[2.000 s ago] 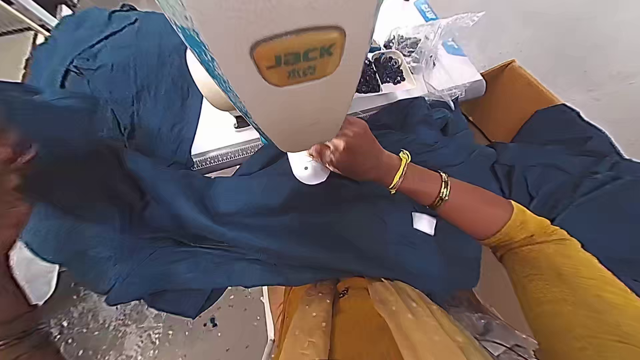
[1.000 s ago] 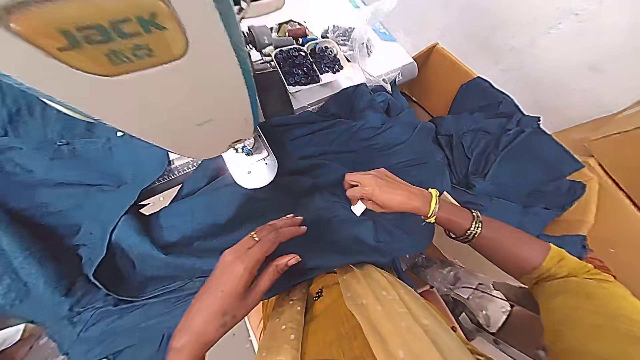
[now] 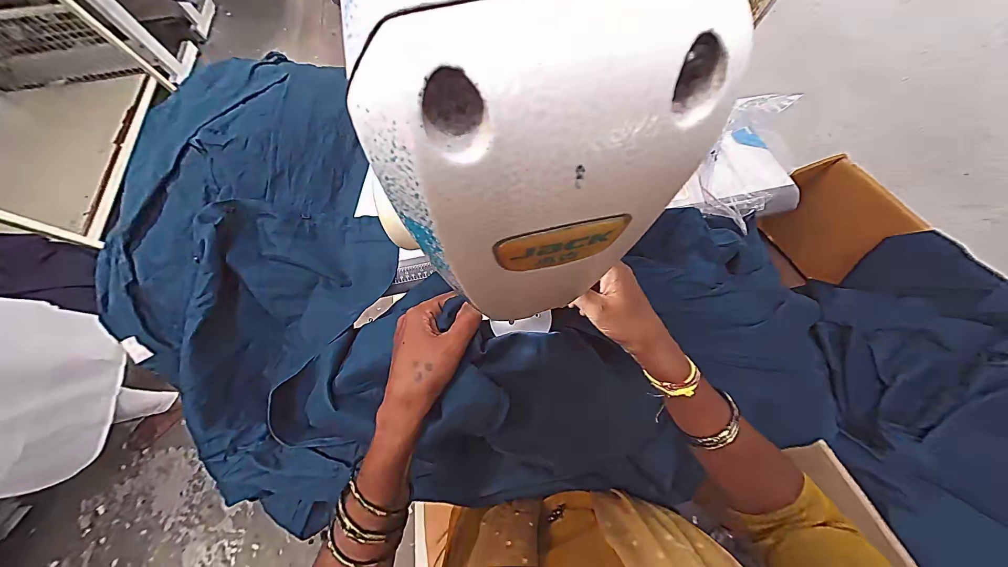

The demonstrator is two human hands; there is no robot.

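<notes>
The white head of a Jack sewing machine (image 3: pixel 543 157) fills the upper middle of the view. Dark blue fabric (image 3: pixel 567 417) is spread beneath it and to both sides. At the lower left of the machine head, my left hand (image 3: pixel 429 346) pinches a fold of the fabric between thumb and fingers. My right hand (image 3: pixel 622 311) is on the other side, its fingertips on the fabric and partly hidden by the head. Between the hands shows a white rounded plate (image 3: pixel 520 324) with small holes. The needle is hidden behind the head.
A cardboard box (image 3: pixel 846 213) stands at the right, with blue fabric hanging over it. Behind the fabric is a white package with clear plastic (image 3: pixel 744 169). A metal-framed rack (image 3: pixel 118 181) is at the upper left, and white cloth (image 3: pixel 55 394) lies at the left edge.
My right hand has gone from the fabric at the right to beside the machine head. My left hand, spread over the fabric a second ago, now pinches it. The view has shifted strongly.
</notes>
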